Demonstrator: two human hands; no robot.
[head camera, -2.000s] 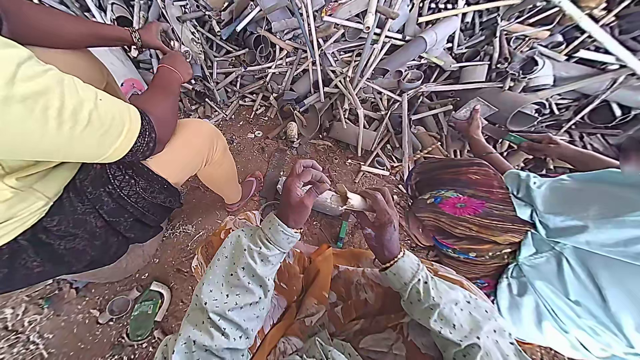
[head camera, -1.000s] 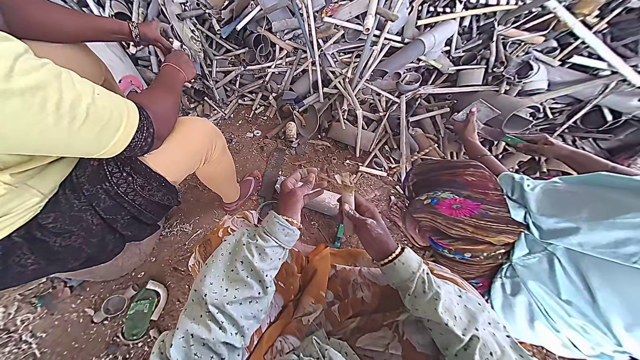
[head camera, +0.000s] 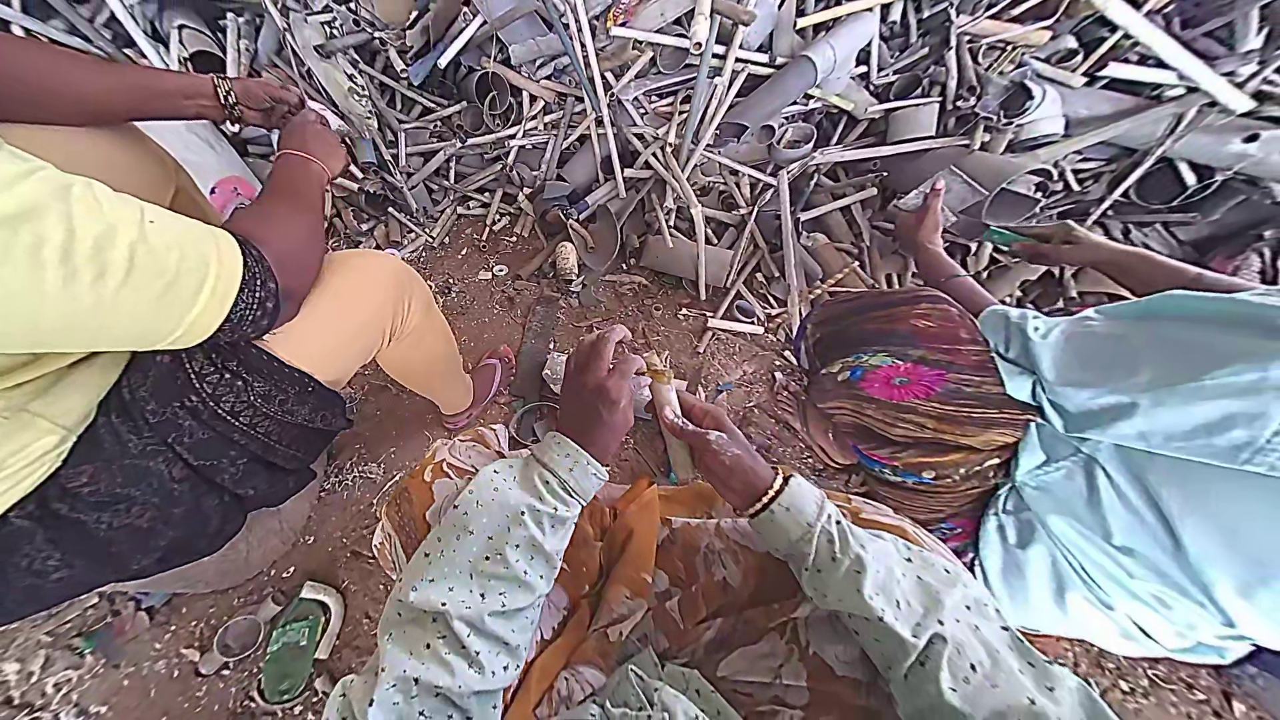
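My right hand (head camera: 720, 450) grips a short pale pipe piece (head camera: 667, 400), held roughly upright with its ragged, yellowish-brown end at the top. My left hand (head camera: 600, 395) is close beside that end, with fingers bent and thumb near it; whether it pinches a bit of the material is too small to tell. Behind my hands a whitish object (head camera: 552, 370) lies on the ground, mostly hidden. A long dark flat strip (head camera: 535, 345) lies on the soil just beyond my left hand.
A large heap of scrap plastic pipes (head camera: 790, 90) spreads across the far side. One person in a yellow top (head camera: 110, 240) sits at left; another in a light blue garment (head camera: 1150, 450) bends at right, hands at the heap. A green sandal (head camera: 292, 645) lies at lower left.
The pale piece in my right hand pointed sideways at first and now stands closer to upright. My left hand remains near its upper end.
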